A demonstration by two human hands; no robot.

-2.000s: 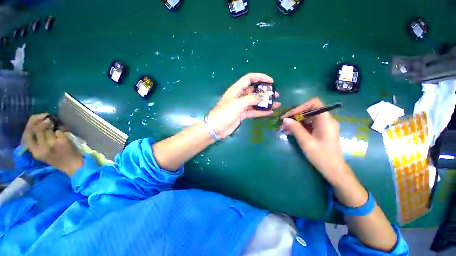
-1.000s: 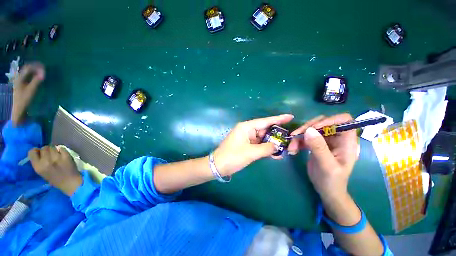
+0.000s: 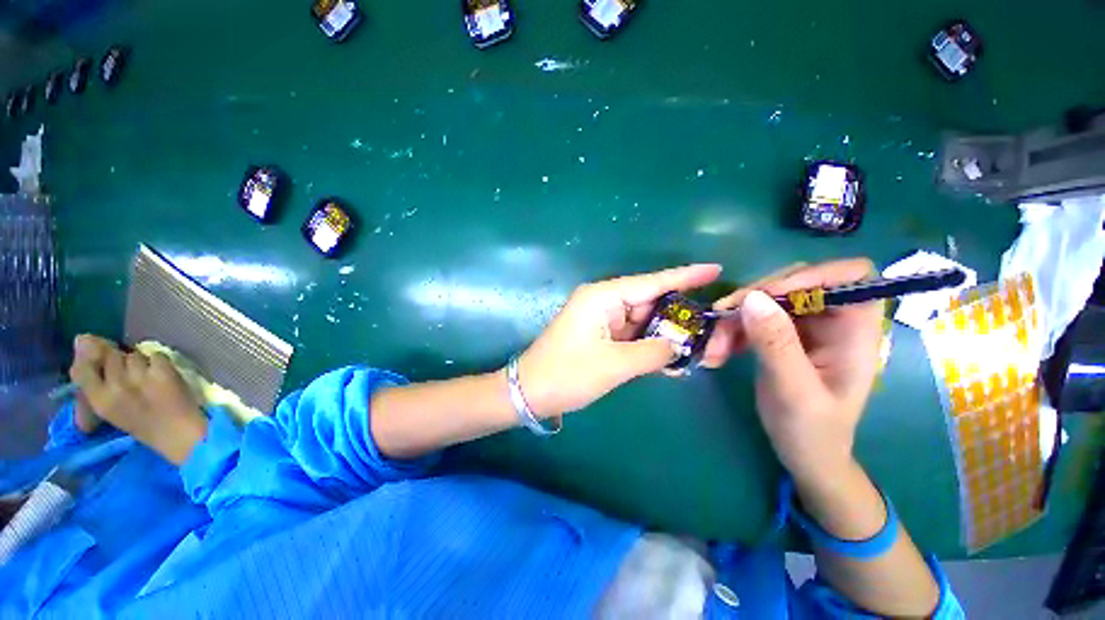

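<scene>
My left hand (image 3: 594, 345) holds a device unit (image 3: 680, 327) between thumb and fingers, its open inside facing up with gold patches and a white label. My right hand (image 3: 814, 363) holds dark tweezers (image 3: 866, 293) with a yellow marking like a pen, the tip pointing left at the right side of the unit. Whether the tip touches the inside cannot be told. The fingertips of my right hand are close beside the unit. A blue band is on my right wrist, a silver bracelet on my left.
Other units lie at the right (image 3: 831, 196), left (image 3: 328, 227) and back (image 3: 488, 19). A tape sheet (image 3: 991, 412), white paper squares (image 3: 927, 276) and a grey metal post (image 3: 1030, 166) are at the right. A neighbour's hand (image 3: 139, 394) is beside a ribbed pad (image 3: 206, 327) at left.
Since two seconds ago, the unit in my left hand has moved down and right, and the tweezers have come to it. The neighbour's raised hand has come back down in the last second.
</scene>
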